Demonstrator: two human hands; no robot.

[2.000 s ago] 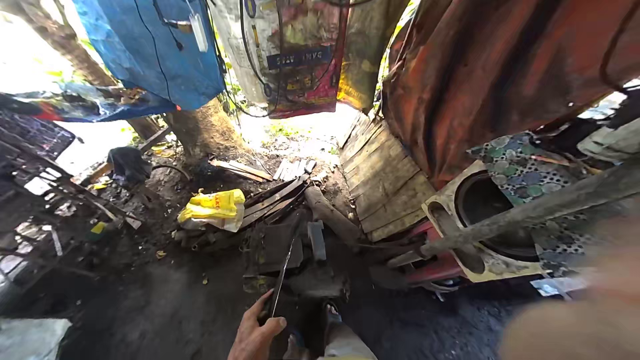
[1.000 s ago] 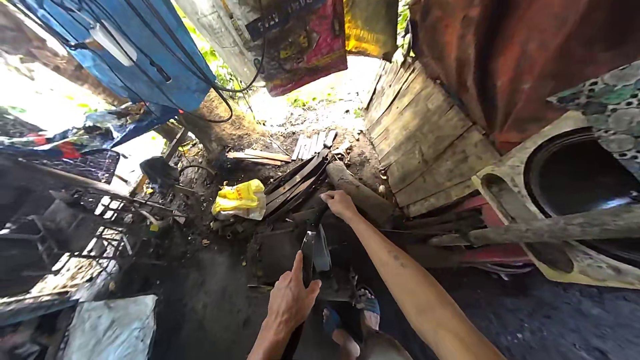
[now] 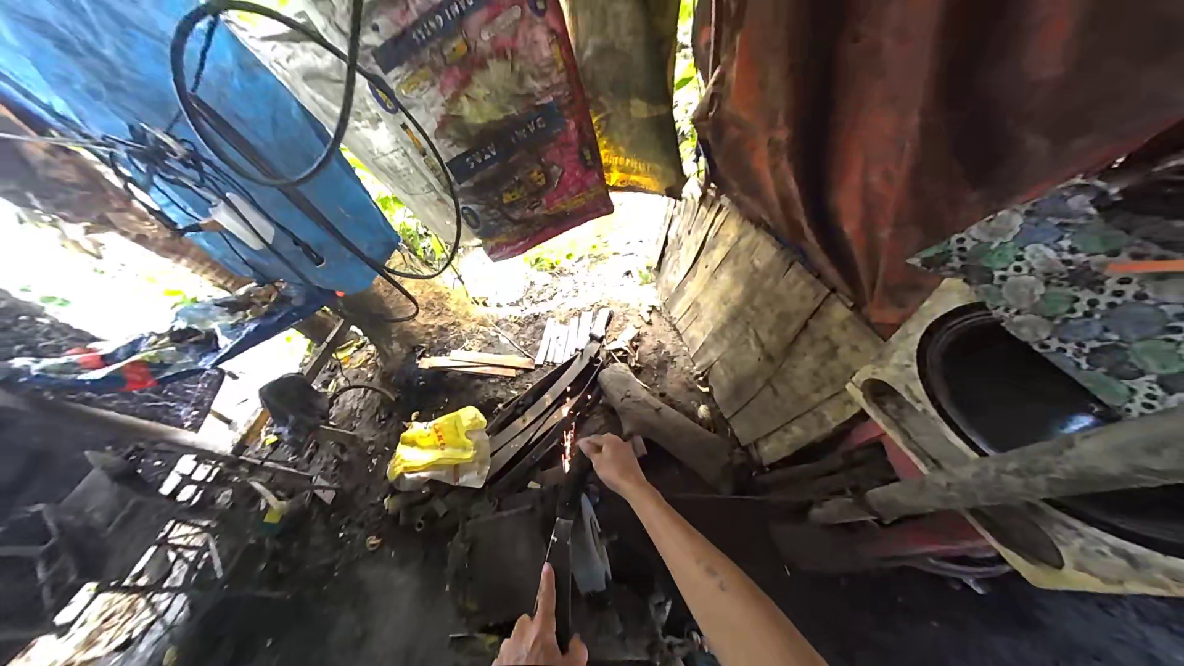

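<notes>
My left hand (image 3: 541, 634) is low in the centre, its fingers around the near end of a long dark metal blade (image 3: 561, 546), with the index finger laid along it. At the far end of the blade is my right hand (image 3: 612, 462), its fingers closed; whether they grip the blade is hard to see. Orange sparks (image 3: 568, 435) fly away from me, beside the right fingers. Right of the blade is a grey metal piece (image 3: 590, 550) on dark equipment whose shape is unclear. What makes the sparks is hidden.
Wood strips (image 3: 546, 416), a log (image 3: 661, 425) and a yellow plastic bag (image 3: 439, 444) lie beyond the hands. A plank panel (image 3: 768, 324) leans at the right, near a cream frame with a round black part (image 3: 999, 388). Black cables (image 3: 347, 111) hang at upper left.
My right hand, a blur at the right edge two seconds ago, came to the blade's far end. Sparks now show there. The view has shifted.
</notes>
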